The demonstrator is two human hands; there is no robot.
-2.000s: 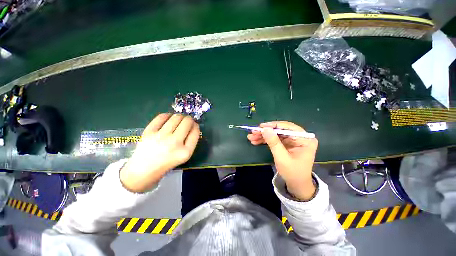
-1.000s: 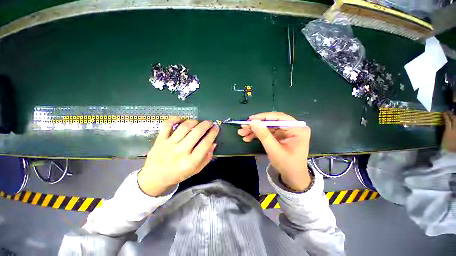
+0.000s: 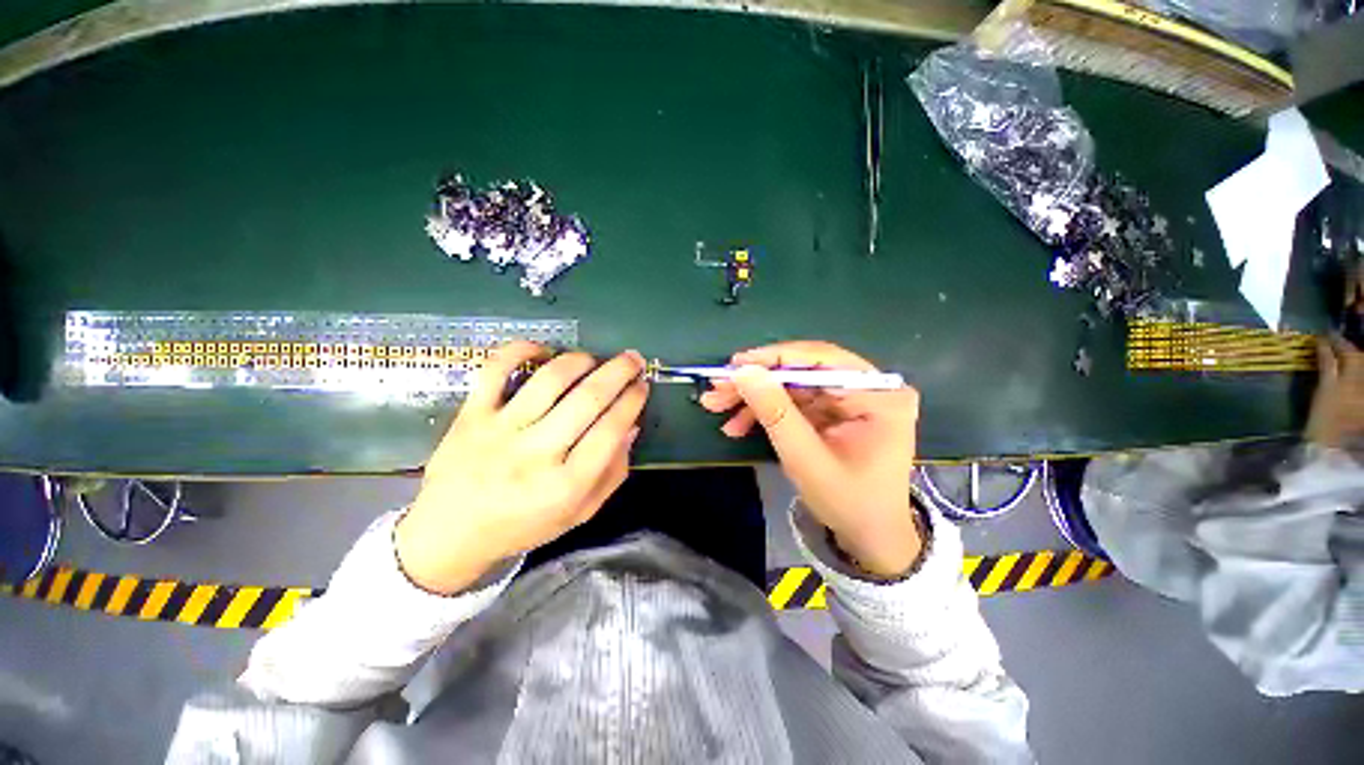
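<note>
My right hand (image 3: 823,434) holds a slim white pick tool (image 3: 815,378), its thin dark tip pointing left. The tip meets a tiny part (image 3: 654,368) at the fingertips of my left hand (image 3: 546,441); a small yellow spot shows there. Whether the left fingers pinch the part is too small to tell. A clear strip with rows of yellow pieces (image 3: 299,354) lies left of and partly behind my left hand. A pile of small flex circuits (image 3: 509,232) lies beyond it. A few worked parts with yellow spots (image 3: 739,269) lie right of the pile.
Metal tweezers (image 3: 872,157) lie beyond my right hand. At the right are a clear bag of parts (image 3: 1002,127) with pieces spilling out, a yellow strip (image 3: 1219,347) and white paper (image 3: 1269,209). A ribbed tray edge (image 3: 1144,53) is top right. A neighbour's sleeve (image 3: 1227,523) shows at right.
Since the oldest frame, the view has shifted, and my hands have come together, with the tool tip now at my left fingertips. Since one second ago, the tip has moved slightly closer to the left fingers.
</note>
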